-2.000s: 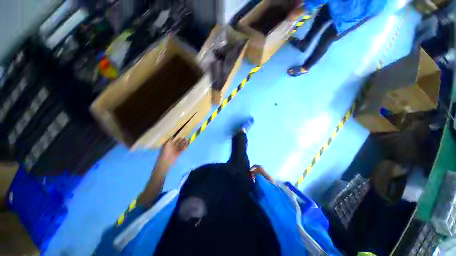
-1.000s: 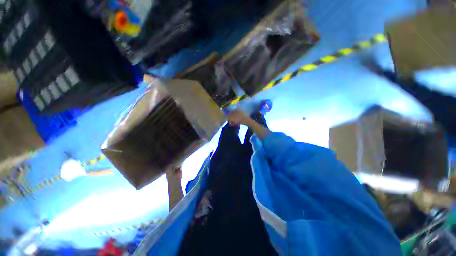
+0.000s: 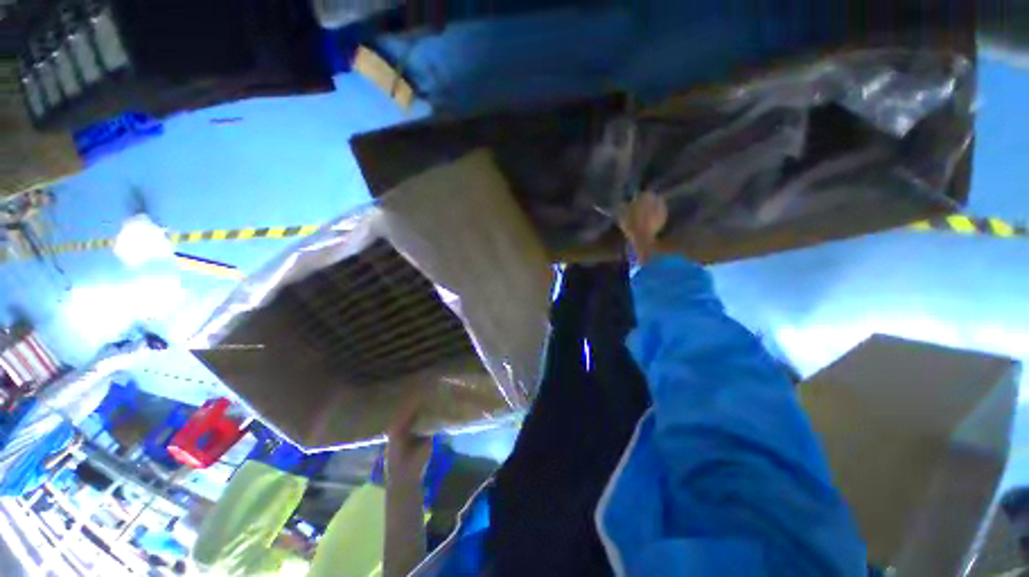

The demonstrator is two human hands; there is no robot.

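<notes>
An open carton with a slotted cell divider [image 3: 372, 310] inside is tilted at centre left. My left hand [image 3: 406, 426] grips the carton's lower wall [image 3: 327, 417]; its fingers are blurred. My right hand [image 3: 643, 220] is at the near rim of a long lined carton [image 3: 733, 242] and appears closed on it. Glossy crumpled plastic liner [image 3: 756, 163] covers that carton's inside. A flap of the divider carton [image 3: 468, 242] overlaps the lined carton's left part.
Another brown carton [image 3: 920, 440] stands at the lower right. Black stacked trays [image 3: 192, 56] are at the upper left. Yellow-black tape [image 3: 243, 234] crosses the blue floor. A red stool [image 3: 207, 433] and yellow-green chair-like shapes [image 3: 248, 513] are at the lower left.
My right hand has gone from beside the divider carton to the lined carton's rim. My left hand stays on the divider carton. The view has turned, and the lined carton appears larger and nearer.
</notes>
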